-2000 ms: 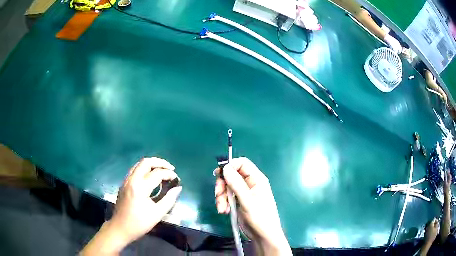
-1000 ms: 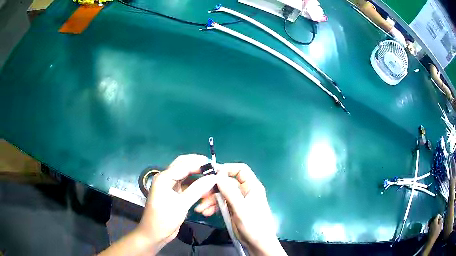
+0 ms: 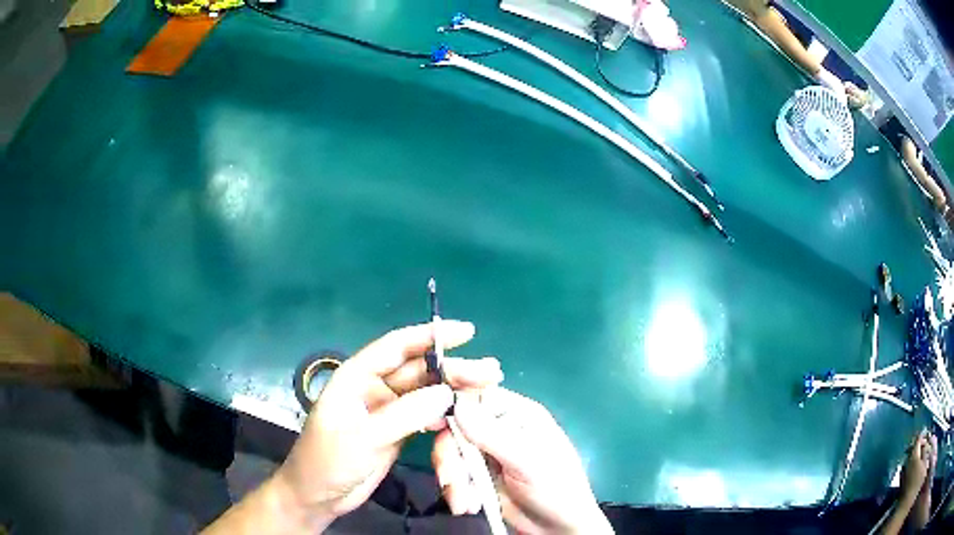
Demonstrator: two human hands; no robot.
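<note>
A white cable assembly [image 3: 473, 467] is held between both hands near the table's front edge, its small ring terminal [image 3: 432, 284] pointing up and away. Black tape [image 3: 434, 365] is around the cable behind the terminal, partly hidden by fingers. My left hand [image 3: 366, 418] pinches the cable at the tape with thumb and fingers. My right hand [image 3: 518, 444] grips the white sleeving just below. A black tape roll [image 3: 307, 378] with a tan core lies on the table, partly behind my left hand.
Two white cables [image 3: 586, 117] with blue ends lie across the green table [image 3: 314, 230]. A white fan [image 3: 816, 133] stands far right. Crossed cables [image 3: 866, 385] and a harness pile [image 3: 926, 340] lie at right, near a coworker's hand [image 3: 920, 465]. An orange strip [image 3: 173, 44] and black cord [image 3: 345, 40] are at upper left.
The left hand has moved from the left onto the cable, and the tape roll now lies on the table. In the last second the cable has turned and the right hand has shifted slightly lower.
</note>
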